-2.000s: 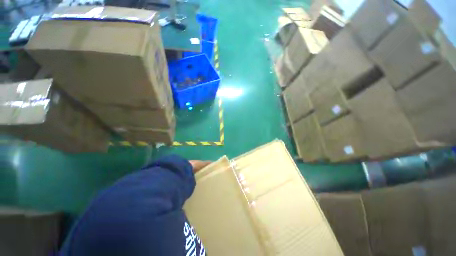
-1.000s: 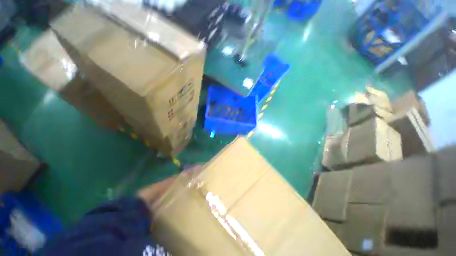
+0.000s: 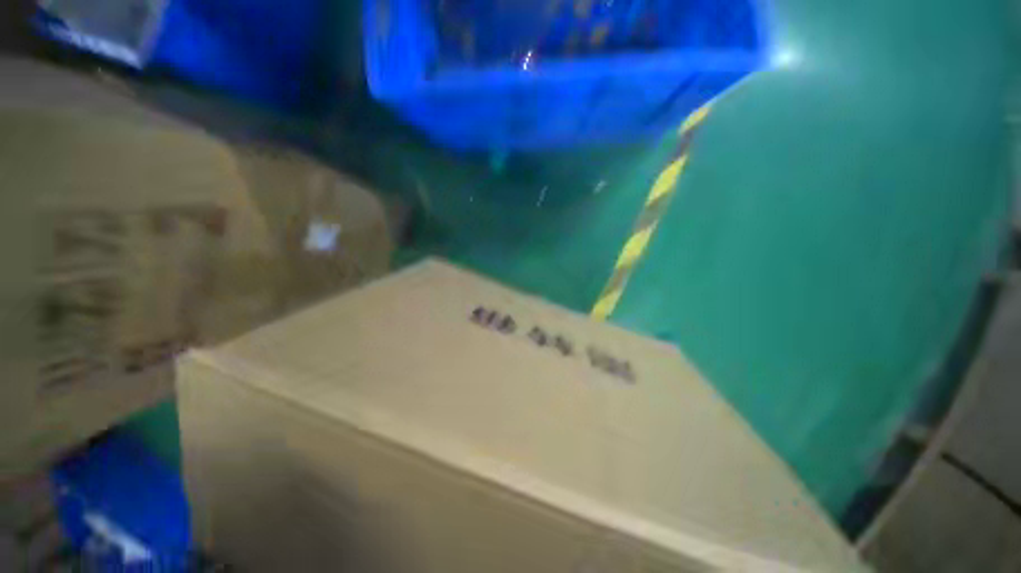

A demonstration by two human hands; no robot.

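Observation:
A large brown shipping carton (image 3: 504, 392) fills the lower middle, close in front of me. Its upper face bears dark printed marks and its near side faces me. Its bottom is cut off by the picture's edge. Neither my left hand nor my right hand shows, so I cannot see how the carton is held or whether it rests on anything. The picture is blurred.
A printed brown carton (image 3: 123, 257) stands at the left. A blue crate (image 3: 582, 101) with small contents is on the green floor at the top. Yellow-and-dark floor tape (image 3: 649, 213) runs beyond the carton. More cartons (image 3: 952, 509) stand at the lower right. Something blue (image 3: 129, 504) shows at lower left.
The view has come closer to the blue crate and the standing carton. The near carton now shows a printed face instead of its taped one. The hand seen at its left edge has left view.

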